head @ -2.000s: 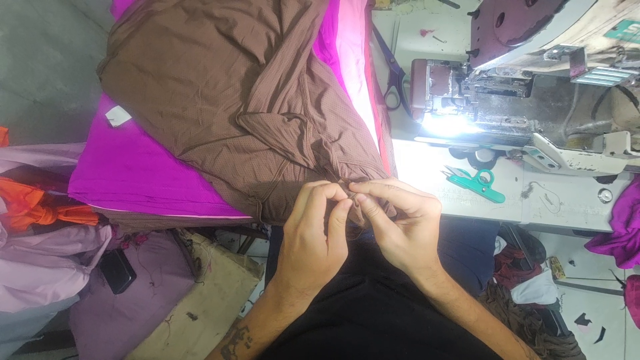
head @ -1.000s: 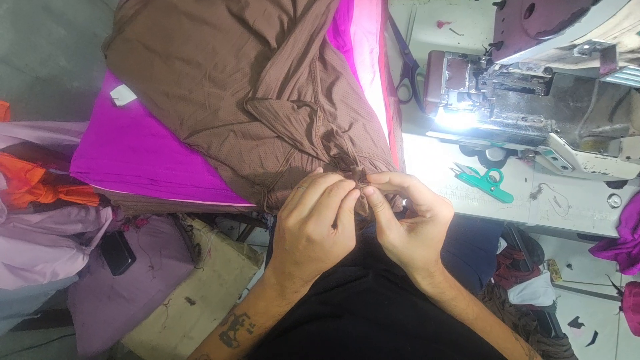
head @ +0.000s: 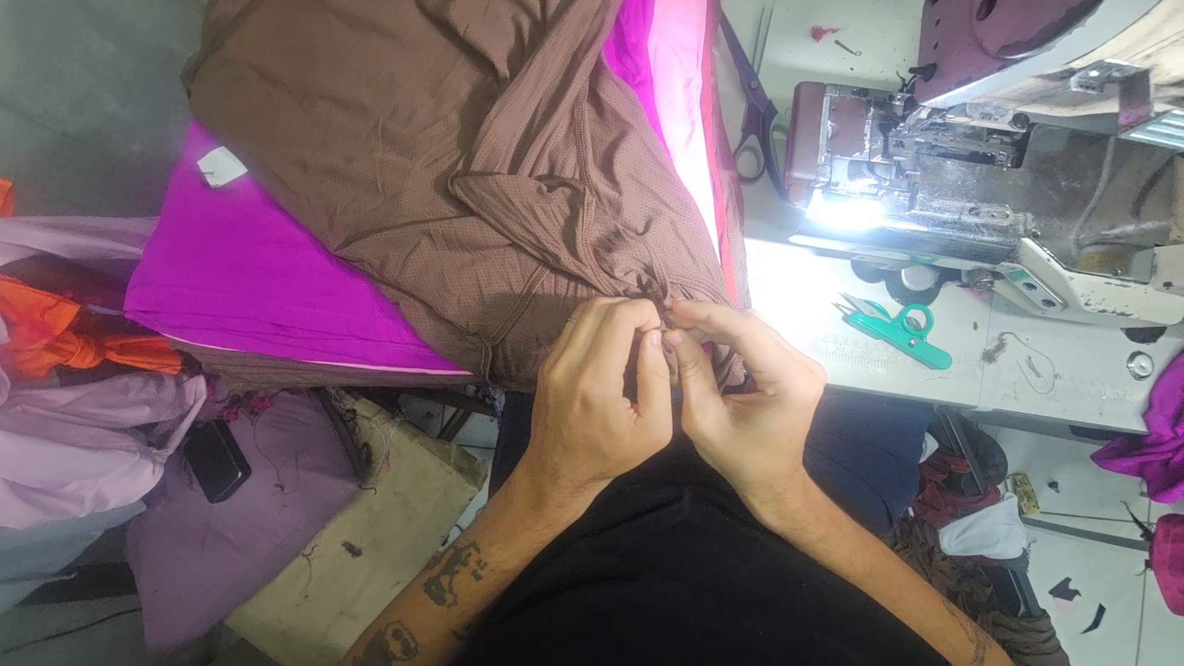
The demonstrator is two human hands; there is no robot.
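Brown perforated knit fabric (head: 398, 139) lies across a stack of magenta and pink cloth (head: 268, 277). At its lower right end, my left hand (head: 606, 388) pinches a gathered bit of the brown fabric between thumb and fingertips. Close against it, my right hand (head: 749, 388) pinches the same gathered part, thumb beneath and index finger above. The thumbs and fingertips of both hands nearly meet there. What exactly lies between the fingertips is too small and partly hidden to tell.
At the right stands a sewing machine (head: 925, 176) with its lamp lit. Teal thread snips (head: 897, 333) lie below it, and purple-handled scissors (head: 758, 139) lie beside the stack. A dark phone (head: 217, 460) rests on purple cloth at the lower left.
Both hands stay at the gathered part of the brown fabric, and their fingers have shifted slightly. The view has moved a little.
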